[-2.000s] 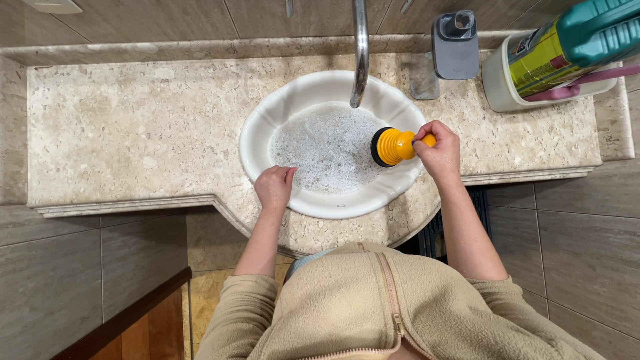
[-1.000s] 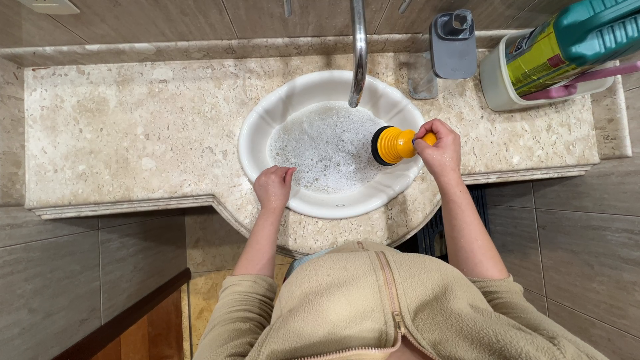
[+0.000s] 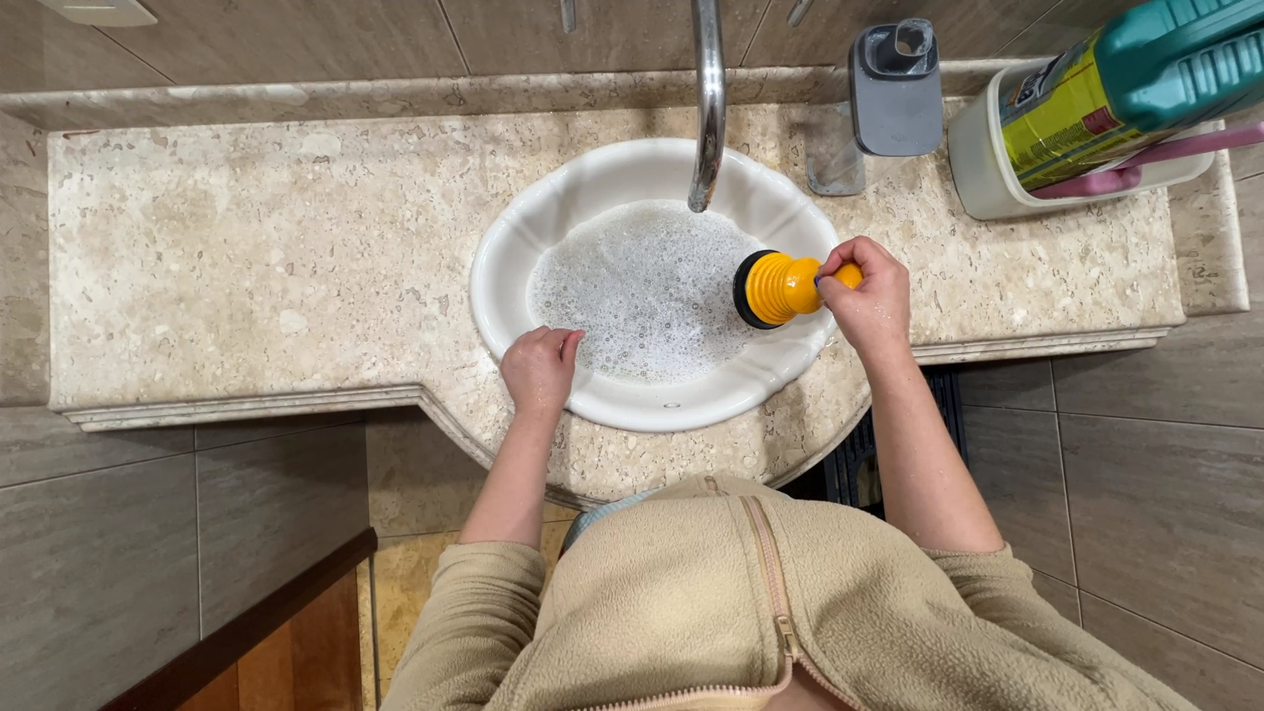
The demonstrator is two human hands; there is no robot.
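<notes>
A white oval washbasin (image 3: pixel 504 247) holds cloudy water with foam and bubbles (image 3: pixel 642 286). My right hand (image 3: pixel 871 296), over the basin's right rim, grips the handle end of a small yellow plunger (image 3: pixel 780 286) with a bellows body. Its black rubber cup points left, tilted on its side at the right inner wall, by the edge of the foam. My left hand (image 3: pixel 540 367) rests at the basin's lower left rim with its fingers curled; whether it pinches the rim or anything small cannot be told. The chrome faucet spout (image 3: pixel 708 118) reaches over the basin's back edge.
The basin is set in a beige stone countertop (image 3: pixel 247 267). Behind it on the right stand a grey dispenser (image 3: pixel 897 104) and a clear container (image 3: pixel 835 163). Farther right, a white plastic tub (image 3: pixel 973 168) holds a green and yellow bottle (image 3: pixel 1076 109) and a pink-handled tool (image 3: pixel 1185 146).
</notes>
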